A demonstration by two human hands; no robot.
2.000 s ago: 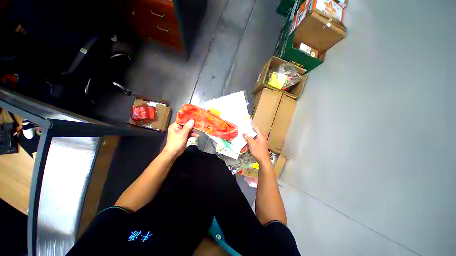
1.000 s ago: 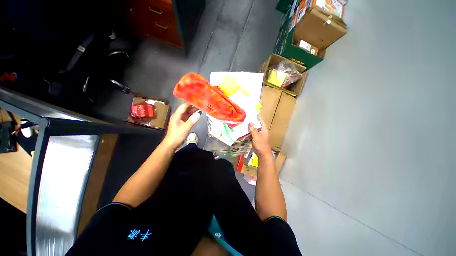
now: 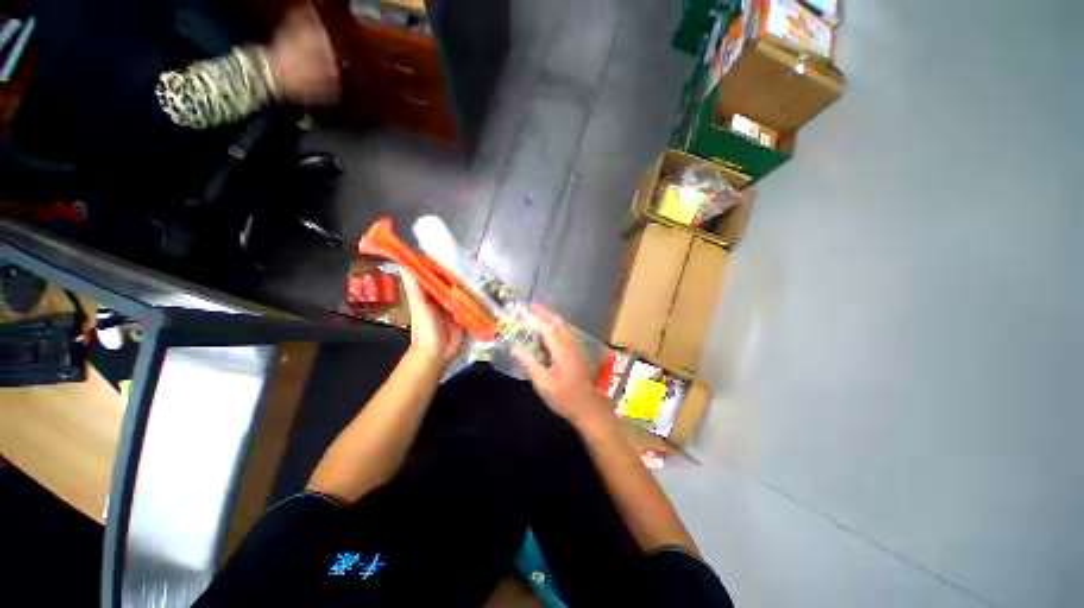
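Observation:
My left hand [image 3: 430, 323] is closed around a crumpled orange-red plastic bag [image 3: 430, 280], which slants across in front of me. My right hand [image 3: 559, 366] grips a clear and white plastic packet [image 3: 514, 327] with a mottled pattern, pressed against the lower end of the red bag. A rounded white piece [image 3: 440, 240] sticks up beside the red bag. The packaging is blurred, so I cannot tell its separate layers.
Open cartons [image 3: 701, 196] and a closed brown carton [image 3: 672, 297] line the floor on the right. A small box with red packets [image 3: 371, 289] stands left. A grey-framed partition [image 3: 140, 392] is at lower left. Another person's hand and patterned sleeve [image 3: 226, 86] show at upper left.
The red bag is narrower and more bunched in my left hand. The flat white sheet-like packaging is no longer spread out. My right hand has moved inward. Another person's hand has appeared at upper left.

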